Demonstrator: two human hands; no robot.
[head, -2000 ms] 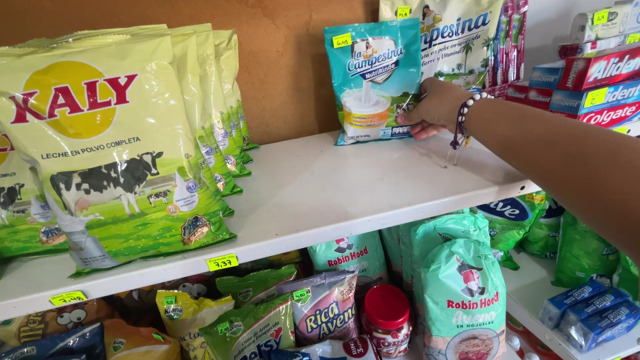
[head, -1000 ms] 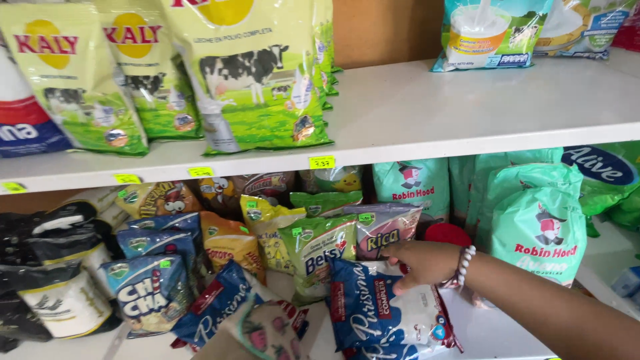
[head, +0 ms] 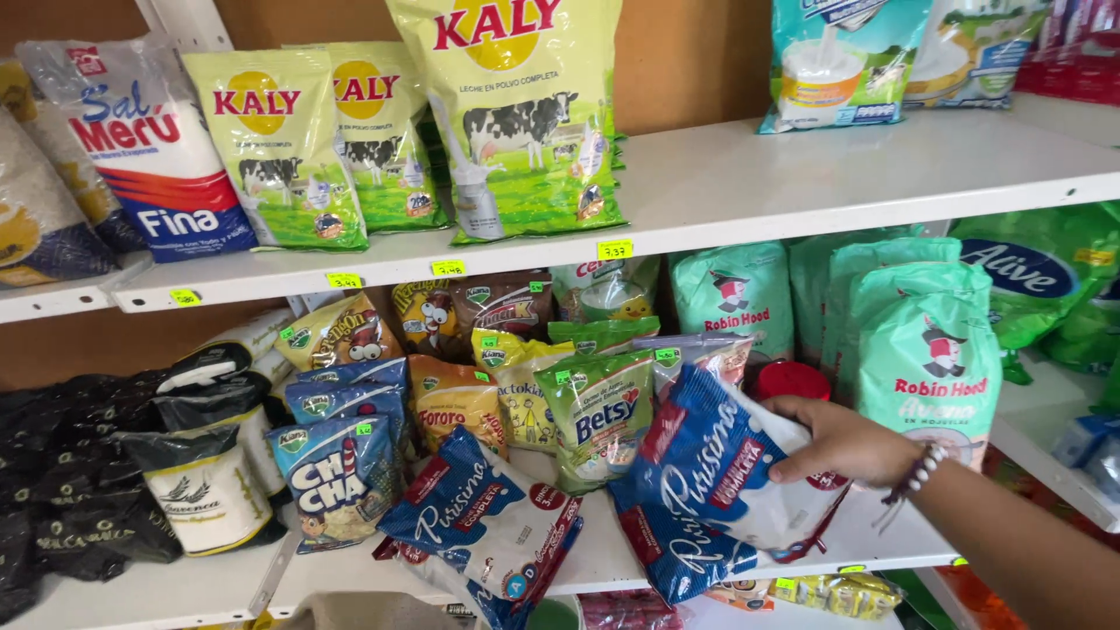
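Observation:
My right hand (head: 840, 442) grips a blue and white Purísima milk powder bag (head: 726, 472), thumb on its front, at the lower shelf on the right. Under it lies a second Purísima bag (head: 674, 542), partly covered. Left of these, more Purísima bags (head: 499, 525) lean tilted at the shelf's front edge, one over another. Just behind the held bag are a green Betsy bag (head: 599, 420) and a red lid (head: 792, 382). My left hand is not in view.
Kaly milk powder bags (head: 525, 131) and a Sal Merú salt bag (head: 166, 166) stand on the upper white shelf (head: 744, 175). Robin Hood oat bags (head: 927, 367) stand behind my right wrist. Cha Cha bags (head: 337, 481) and black-wrapped packs (head: 79, 472) are at the left.
My right hand has gone from the teal La Campesina bag on the upper shelf to the lower shelf. The held Purísima bag now sits higher, with another showing beneath it. The view has swung down and left.

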